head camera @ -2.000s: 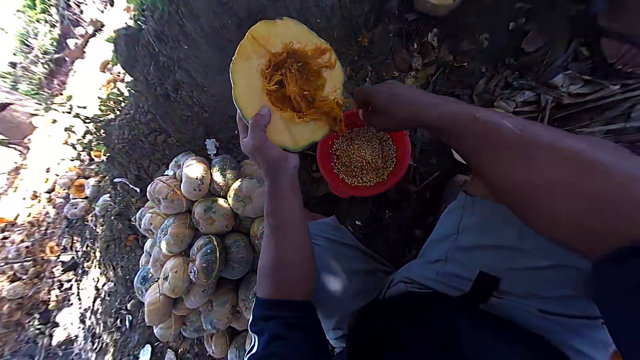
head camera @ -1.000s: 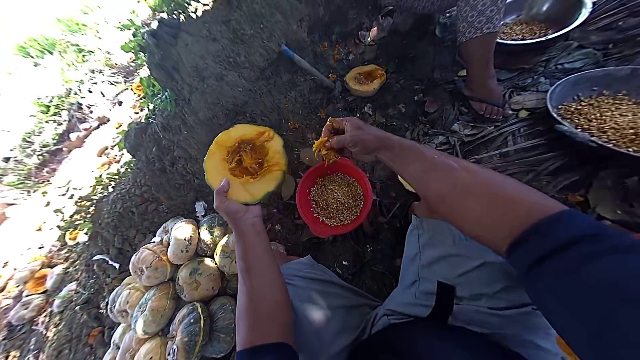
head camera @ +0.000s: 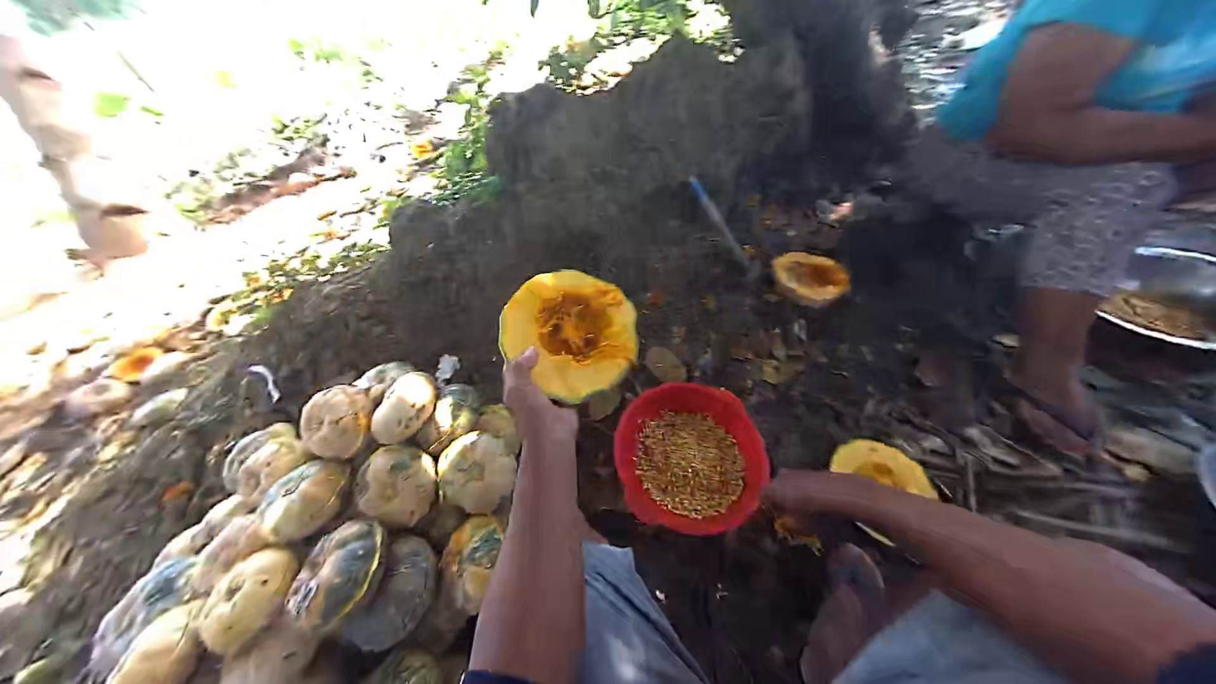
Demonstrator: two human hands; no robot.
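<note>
My left hand (head camera: 540, 399) holds a halved pumpkin (head camera: 608, 375) by its lower left edge, with the hollow side facing up. Orange fibres line the pumpkin's hollow. A red plastic bowl (head camera: 629, 489) of pumpkin seeds (head camera: 691, 464) stands on the ground between my hands. Beside the bowl's right rim, low to the ground, is my right hand (head camera: 798, 496); orange pulp (head camera: 798, 534) shows just under it. The fingers are blurred and partly hidden, so whether they still grip pulp is unclear. Another cut pumpkin piece (head camera: 879, 465) lies partly behind my right forearm.
Whole pumpkins (head camera: 394, 484) are piled at the left. A pumpkin half (head camera: 810, 278) lies farther ahead near a blue-ended rod (head camera: 719, 220). A person in a blue shirt (head camera: 1121, 85) is at the right, by a metal basin (head camera: 1164, 309) of seeds. A dark mound (head camera: 589, 171) rises ahead.
My right hand has gone from above the bowl, where it held orange pulp, to low at the bowl's right. The pumpkin's hollow holds less fibre than at first. The view has swung up.
</note>
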